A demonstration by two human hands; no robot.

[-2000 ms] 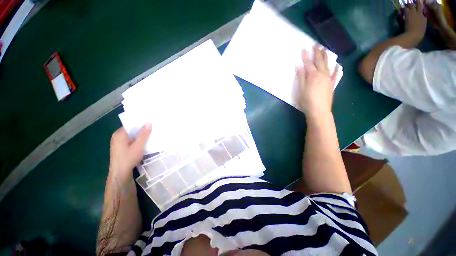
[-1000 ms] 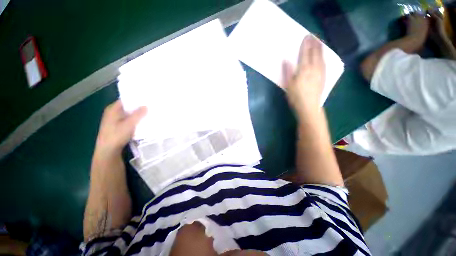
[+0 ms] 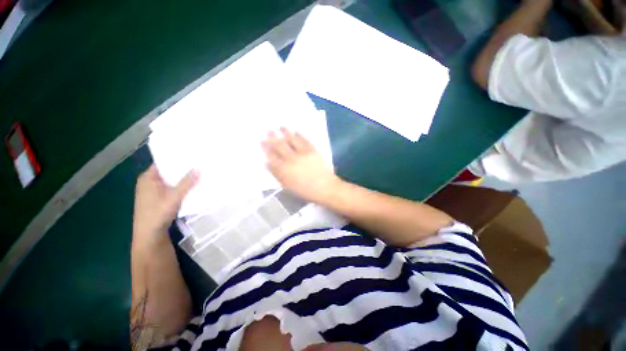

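A thick, overexposed white pile of stacked sheets (image 3: 226,103) lies in front of me. Die-cut sticker sheets (image 3: 237,236) with grey rectangles fan out from its near end, close to my body. My left hand (image 3: 163,195) grips the pile's left edge, thumb on top and fingers hidden beneath or behind it. My right hand (image 3: 295,163) rests on top of the pile near its right side, fingers slightly spread, with nothing seen held in it. A second white sheet pile (image 3: 371,68) lies at an angle to the right, untouched.
A red-framed phone housing (image 3: 23,155) with a white lower part lies on the green bench at far left, beyond a pale grey rail (image 3: 89,179). A dark object (image 3: 431,26) lies beyond the second pile. A person in white sits at right. A cardboard box (image 3: 497,230) is below.
My right hand has moved left from the second pile onto the main pile. My left hand stays at the main pile's left edge. The camera view has shifted.
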